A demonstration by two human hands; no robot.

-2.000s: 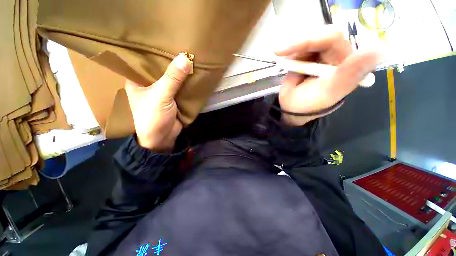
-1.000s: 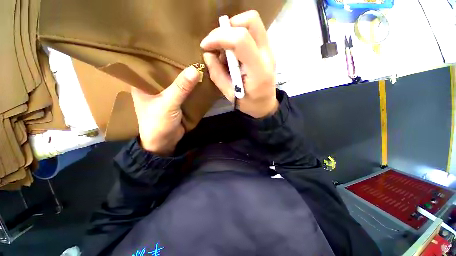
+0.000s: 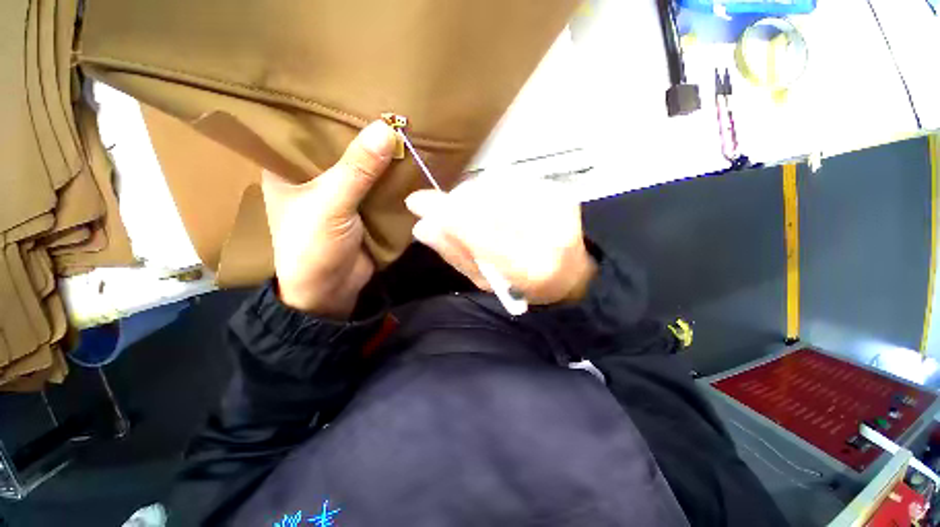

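Note:
A tan bag panel (image 3: pixel 340 62) with a stitched seam lies folded in front of me. A tiny gold metal fitting (image 3: pixel 393 120) sits beside the seam, with a small yellow piece under it. My left hand (image 3: pixel 325 226) grips the panel's lower edge, its thumb on top against the fitting. My right hand (image 3: pixel 510 232), washed out by glare, holds a white-handled awl (image 3: pixel 423 165). The awl's thin metal shaft points up and left, and its tip is at the fitting. Whether the tip touches the fitting is too small to tell.
Layered tan panels (image 3: pixel 31 196) are stacked at the left. At the upper right are a dark hammer (image 3: pixel 680 98), pink-handled snips (image 3: pixel 727 124), a tape roll (image 3: pixel 771 54) and a blue tray (image 3: pixel 742 8). A red-topped grey machine (image 3: pixel 814 407) stands at the lower right.
My right hand has come down and right from over the panel, and the awl's tip now shows at the fitting. My left hand stays on the panel, slightly shifted up and left.

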